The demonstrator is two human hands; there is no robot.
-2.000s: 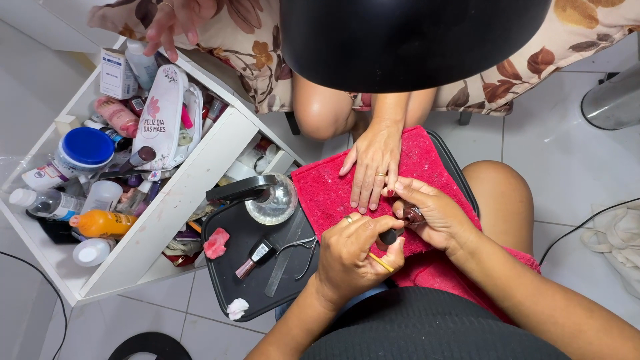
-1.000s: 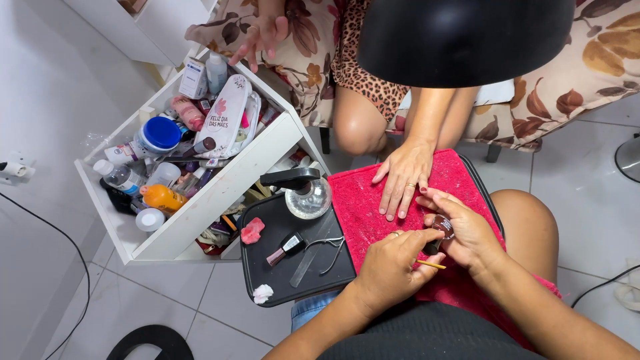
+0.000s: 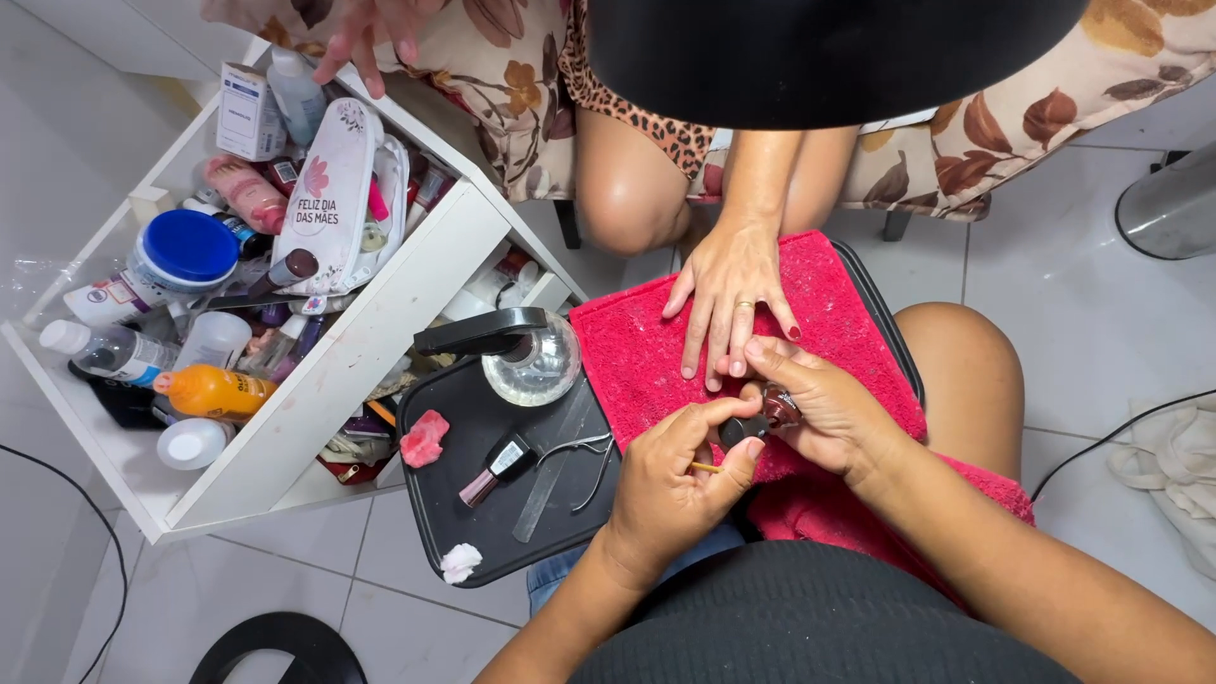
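Observation:
My left hand (image 3: 679, 475) holds the black cap (image 3: 743, 430) of a nail polish bottle between thumb and finger, with a thin yellow stick (image 3: 706, 466) also in its fingers. Right beside it, my right hand (image 3: 831, 408) holds the dark red nail polish bottle (image 3: 781, 407). Cap and bottle meet; whether the cap is screwed on is hard to tell. Another person's hand (image 3: 736, 290) lies palm down on a red towel (image 3: 646, 332), wearing a ring, with red polish on one outer nail. My right fingertips are close to that hand's fingers.
A black tray (image 3: 446, 518) holds a pump bottle (image 3: 546, 366), a pinkish polish bottle (image 3: 494, 472), a nail file (image 3: 551, 475), cuticle nippers (image 3: 594, 456) and cotton pieces. At left stands a white drawer unit (image 3: 332, 389) full of bottles. A black lamp head (image 3: 826, 57) overhangs the top.
My hands stay together around the polish bottle and cap, close to the other person's hand. The view has shifted between frames. Otherwise little has plainly changed.

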